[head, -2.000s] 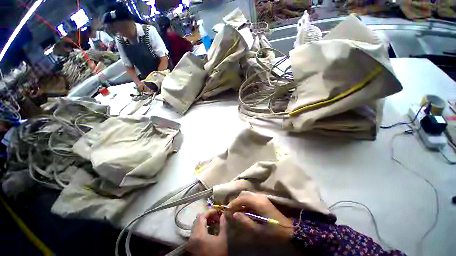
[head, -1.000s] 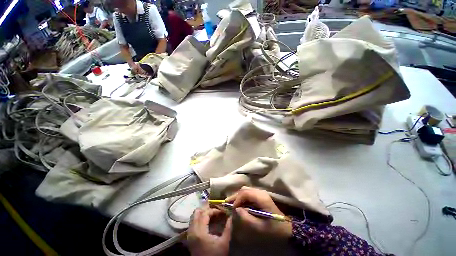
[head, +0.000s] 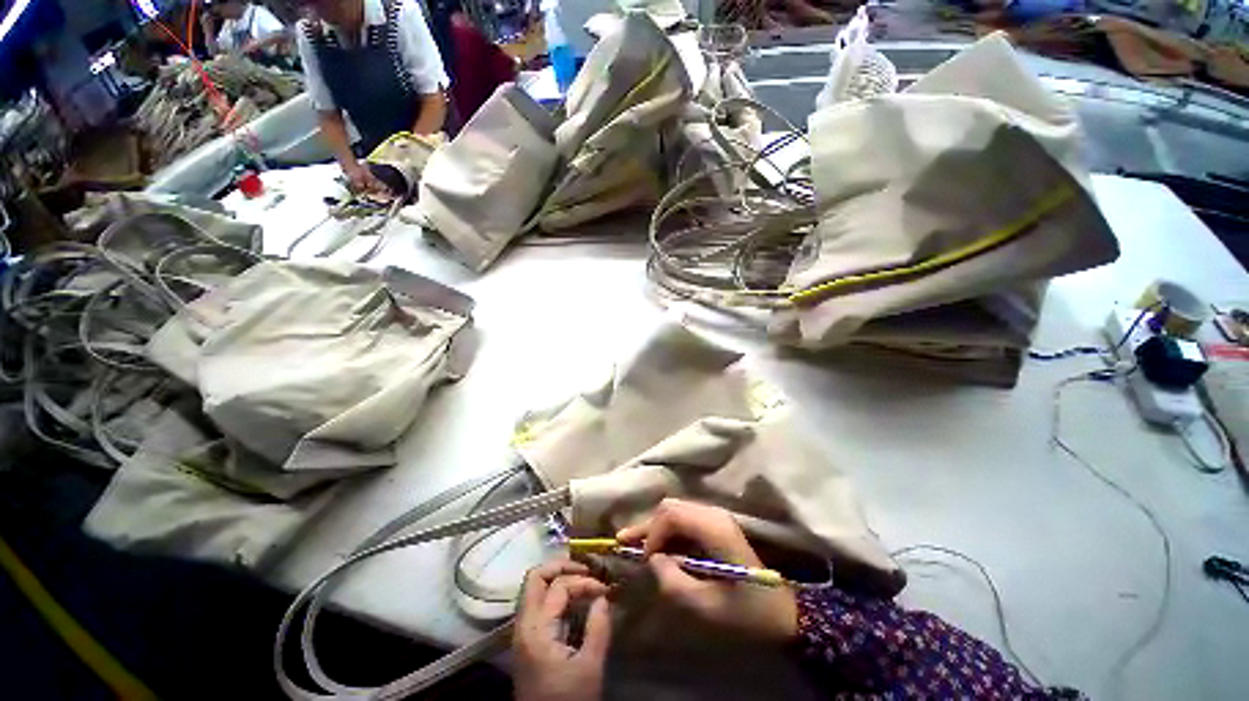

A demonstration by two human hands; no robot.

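A beige cloth bag (head: 671,425) lies creased on the white table in front of me, its long straps (head: 397,545) looping off to the left. My right hand (head: 712,555) holds a corded pen-like tool (head: 730,568) with yellow ends, its tip pointing left at the bag's lower edge near the straps. My left hand (head: 562,623) is just left of it, fingers bent at the strap and bag edge. What its fingertips pinch is too small and dark to tell.
Beige bags are piled on the left (head: 308,370), at the back (head: 493,171) and at the back right (head: 945,206). A white socket block with a black adapter (head: 1171,362) and a tape roll (head: 1174,310) stand at right. Thin cords cross the table. A person (head: 373,82) works across it.
The camera view has shifted, so the far table and piles sit higher in the picture. My right hand still holds the tool. My left hand's fingers have shifted slightly.
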